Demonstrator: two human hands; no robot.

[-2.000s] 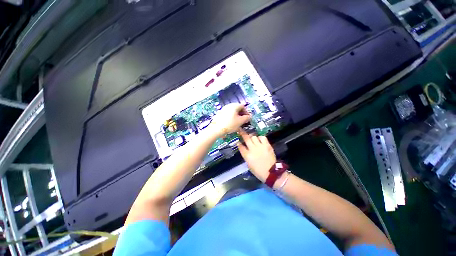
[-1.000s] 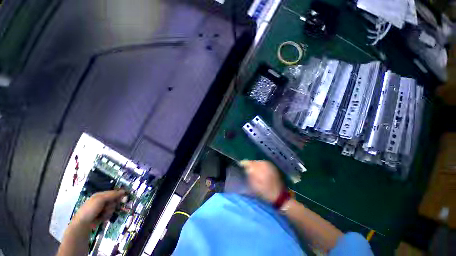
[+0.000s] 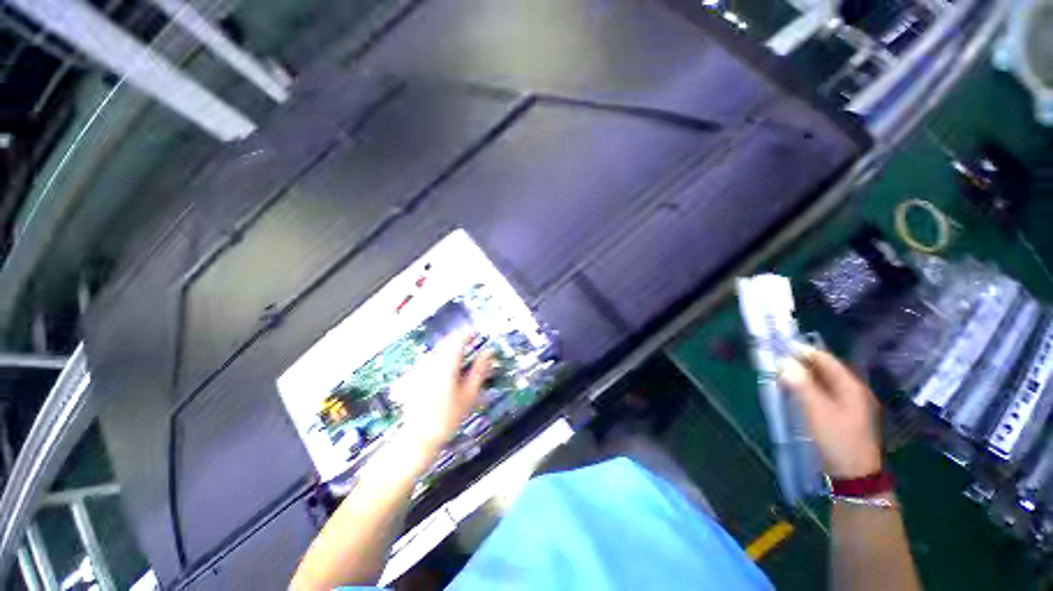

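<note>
A large black TV rear cover [image 3: 462, 173] lies face down. In its opening, a white chassis plate [image 3: 312, 381] surrounds a green main board [image 3: 387, 367]. My left hand [image 3: 445, 398] is over the board with fingers apart; whether a small thing is in the fingertips cannot be told. My right hand [image 3: 829, 410], with a red wristband, grips a silver terminal bracket [image 3: 768, 318] near its middle, over the green bench. The bracket is blurred and points up and down the view.
More silver brackets [image 3: 987, 369] lie in a heap with clear plastic at the right on the bench. A black box of small parts [image 3: 849, 281] and a yellowish ring [image 3: 924, 225] are near it. A silver rail [image 3: 924, 104] runs at upper right.
My right hand has taken hold of the silver bracket from the bench. The view has swung back left, bringing the whole board opening into sight. My left hand stays over the board.
</note>
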